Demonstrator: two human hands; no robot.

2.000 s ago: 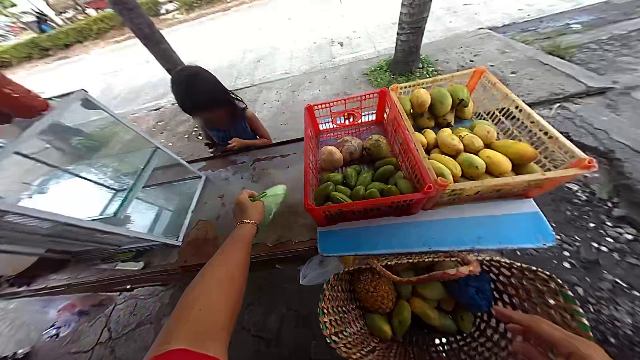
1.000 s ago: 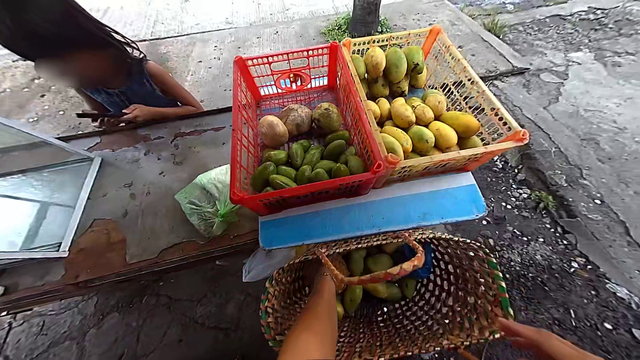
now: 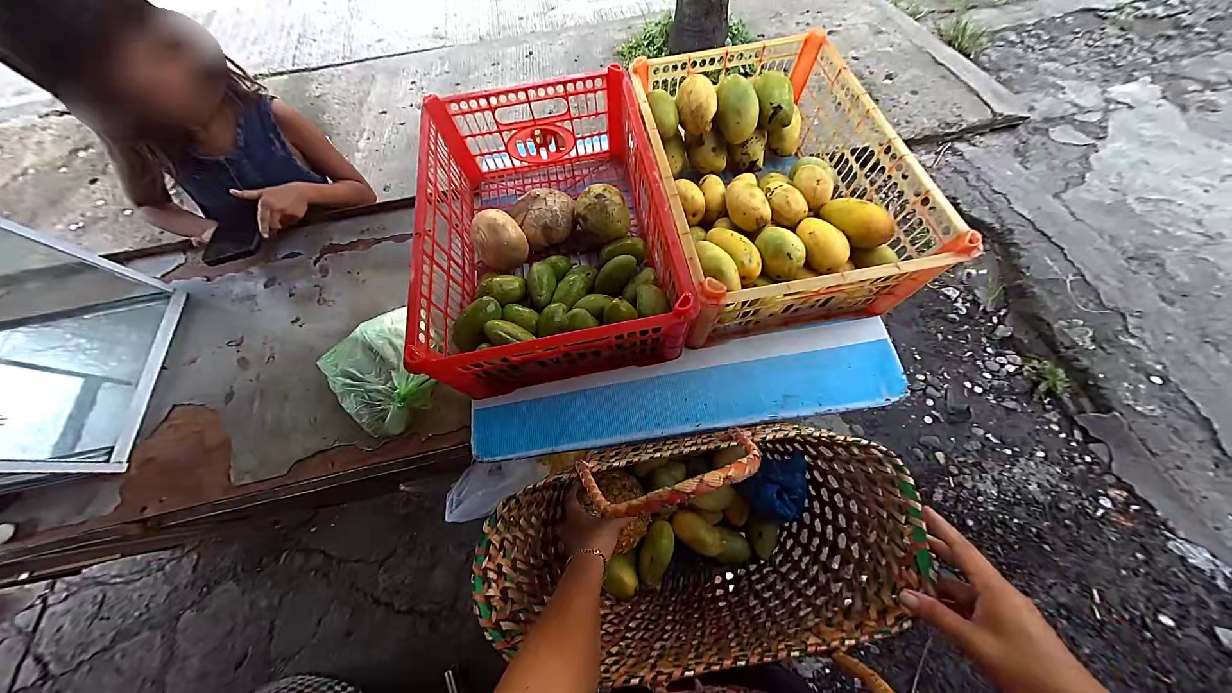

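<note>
A large woven basket (image 3: 818,568) with a handle (image 3: 674,489) stands low in front of me. It holds several green-yellow mangoes (image 3: 695,532), a pineapple (image 3: 612,496) and a blue plastic bundle (image 3: 777,487). My left hand (image 3: 589,525), with a bracelet at the wrist, reaches inside under the handle, against the pineapple; its fingers are mostly hidden, so its grip is unclear. My right hand (image 3: 972,592) holds the basket's right rim, thumb inside. A knotted green plastic bag (image 3: 380,373) lies on the worn counter beside the red crate.
A red plastic crate (image 3: 549,361) holds small green mangoes and round brown fruits. Beside it, a yellow crate (image 3: 866,144) holds mangoes; both rest on a blue-and-white board (image 3: 693,385). A glass case (image 3: 77,356) is at left. A person (image 3: 231,164) leans at the counter with a phone.
My left hand held the green bag over the counter, then let it go there, moved to the basket handle, and is now inside the basket. My right hand has come onto the basket rim.
</note>
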